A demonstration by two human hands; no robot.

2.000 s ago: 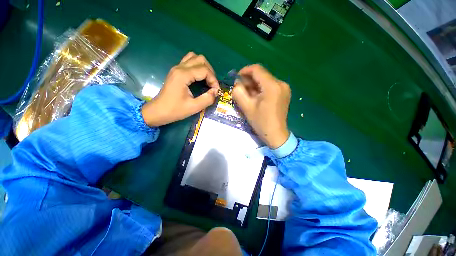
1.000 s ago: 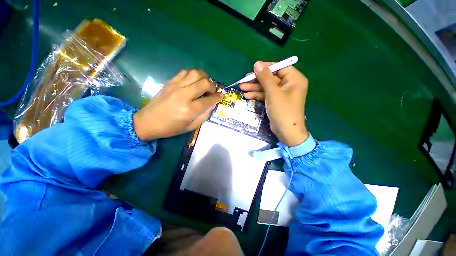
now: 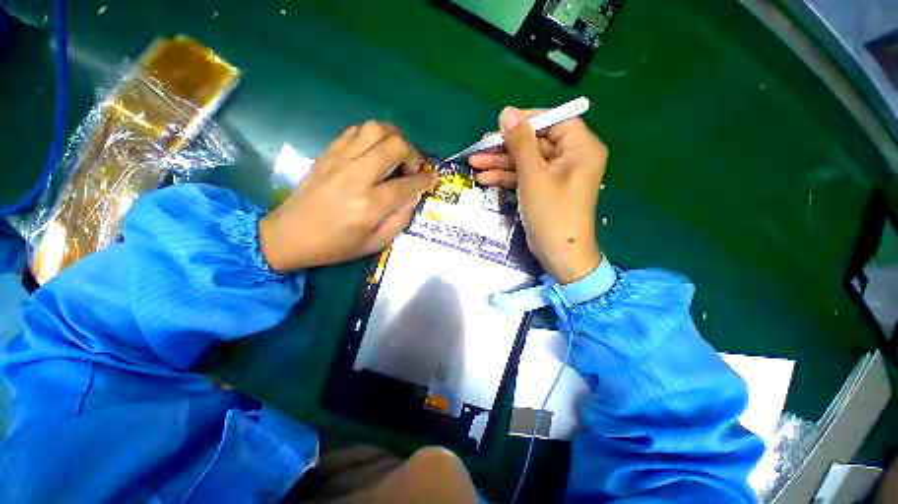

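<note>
The tablet screen assembly (image 3: 448, 305) lies back up in front of me, black-framed with a large white back. Its mainboard (image 3: 461, 202) with gold patches is at the far end. My right hand (image 3: 551, 182) holds white tweezers (image 3: 537, 123) like a pen, their tip at the board's upper left edge. My left hand (image 3: 350, 197) is at the same edge, thumb and fingertips together near the tweezer tip; I cannot tell whether they hold anything. An anti-static strap (image 3: 586, 285) is on my right wrist.
The Kapton sheet pack (image 3: 123, 153) lies at the left. A release liner sheet (image 3: 551, 379) with a grey pad lies right of the tablet. Waiting tablets show at the top (image 3: 532, 25) and right edge (image 3: 881, 276). Grey-white card sheets (image 3: 832, 423) and a crumpled clear bag (image 3: 785, 453) are lower right.
My right hand has shifted right and opened the view of the tweezers, whose tip is now at the board edge. The waiting tablets have moved rightward in view.
</note>
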